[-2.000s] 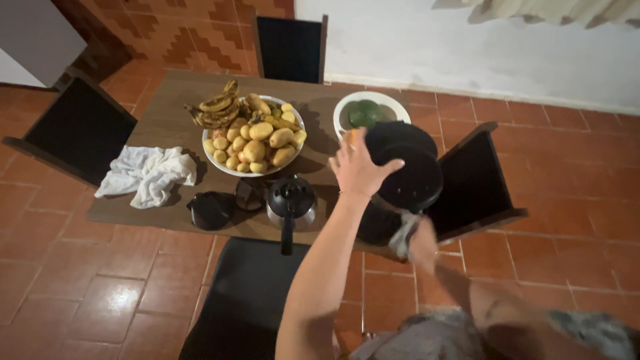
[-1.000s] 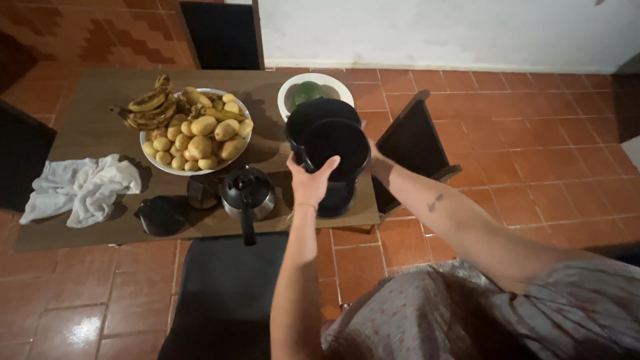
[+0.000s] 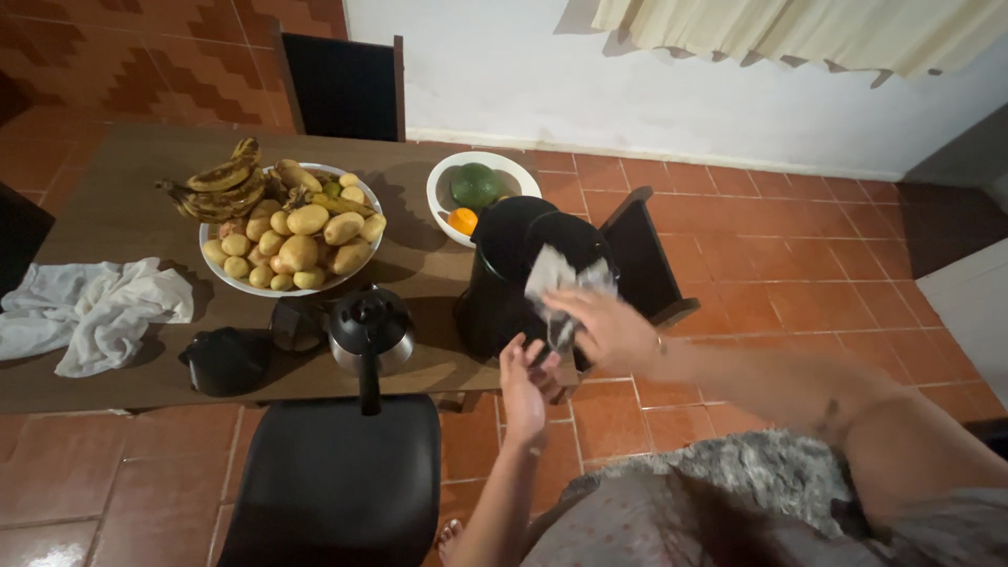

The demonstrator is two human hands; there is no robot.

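Observation:
A black coffee maker [image 3: 504,260], its rounded top toward me, stands at the right end of the wooden table. My right hand [image 3: 606,327], blurred, holds a grey-white cloth [image 3: 555,276] against or just over its right side. Below it, near the machine's lower edge, my left hand [image 3: 529,386] is raised with its fingers apart and nothing in it. Left of the machine stands a steel and black carafe [image 3: 370,331], its handle toward me. Beside that are a dark translucent container [image 3: 299,323] and a black plastic part [image 3: 226,361].
A large bowl [image 3: 206,268] holds potatoes and ripe plantains. Behind the coffee maker, a white bowl [image 3: 437,185] holds a green fruit and an orange. White cloths [image 3: 102,311] lie at the table's left. Black chairs stand at the near side [image 3: 339,488], far side [image 3: 342,87] and right end [image 3: 638,260].
My left hand has come off the coffee maker's top and is now lower, near its base. My right hand, behind the machine a second ago, is now in front with the cloth. The view has shifted.

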